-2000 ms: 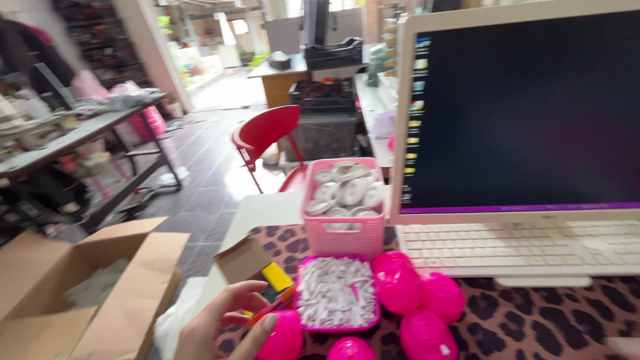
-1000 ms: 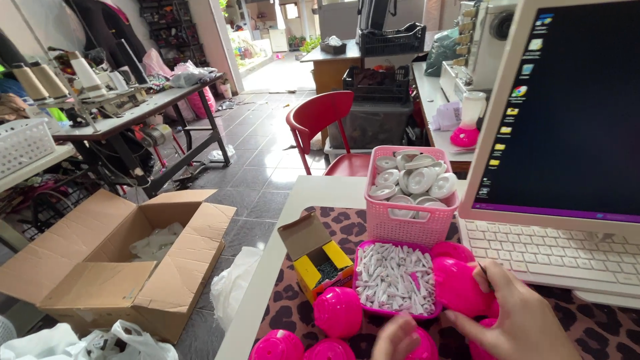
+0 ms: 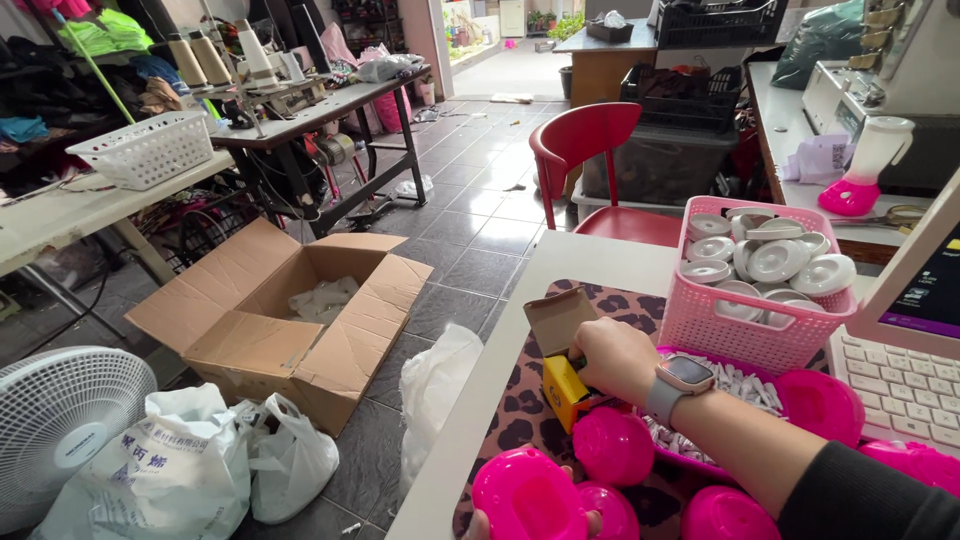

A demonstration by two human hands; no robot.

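Observation:
My right hand (image 3: 615,358), with a watch on the wrist, reaches into a small yellow cardboard box (image 3: 566,390) whose flap is raised; its fingertips are hidden inside. My left hand (image 3: 536,517), at the bottom edge, holds a hollow pink plastic part (image 3: 529,496) with its opening up. More pink plastic parts (image 3: 613,445) lie around on the leopard-print mat (image 3: 517,375). Under my right forearm is a pink tray (image 3: 701,457) of small white plastic pieces (image 3: 739,388). Behind it, a pink basket (image 3: 750,334) holds round white plastic parts (image 3: 776,259).
A white keyboard (image 3: 896,382) and a monitor (image 3: 911,277) stand at the right. Beyond the table are a red chair (image 3: 600,172) and a toy blender (image 3: 862,165). On the floor at left are an open carton (image 3: 255,315), plastic bags (image 3: 292,457) and a fan (image 3: 67,420).
My right hand has moved left from the pink parts beside the tray into the yellow box. My left hand now holds a pink part near the mat's front left.

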